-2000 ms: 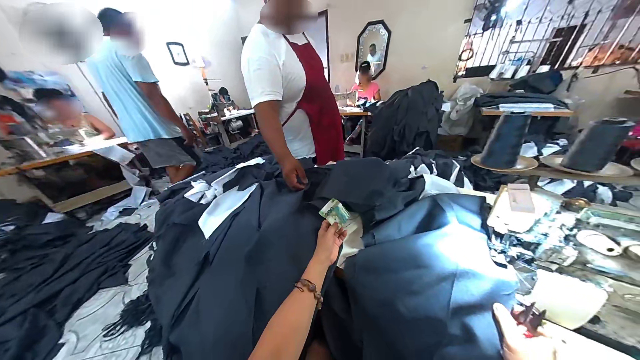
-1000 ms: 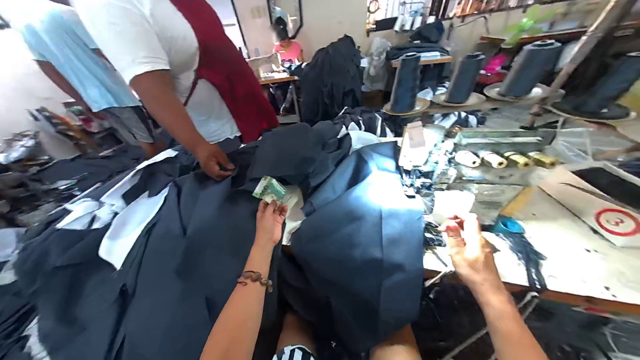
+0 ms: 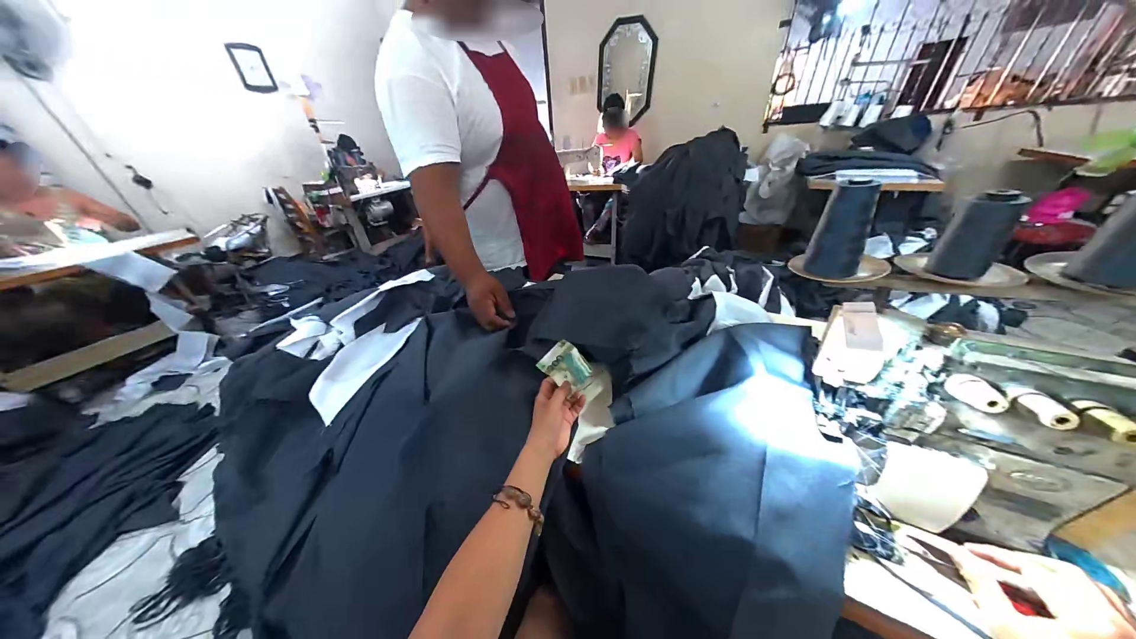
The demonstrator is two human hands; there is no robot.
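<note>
My left hand (image 3: 557, 415), with a bracelet on its wrist, pinches a folded green-and-white banknote (image 3: 565, 366) above dark navy fabric (image 3: 373, 470). A co-worker's hand (image 3: 490, 302) rests on the heaped fabric to the left, apart from mine. At the lower right edge, my right hand (image 3: 1043, 590) is overexposed and partly out of view; it holds a small red-handled tool (image 3: 1025, 598), which looks like thread snips. That hand is by the front edge of a sewing machine table. More dark fabric (image 3: 710, 497) drapes between my hands, under a bright lamp glow.
An overlock-type sewing machine (image 3: 1021, 435) stands at right, with small thread spools (image 3: 976, 392) on it. Large dark thread cones (image 3: 843, 231) stand on a rack behind. A co-worker in a red apron (image 3: 532, 160) stands ahead. White fabric pieces (image 3: 364, 368) lie on the pile.
The view swung right, then back left. One second ago my right hand was raised over the machine table; now it is lower, near the table's front edge. The banknote stays in my left hand.
</note>
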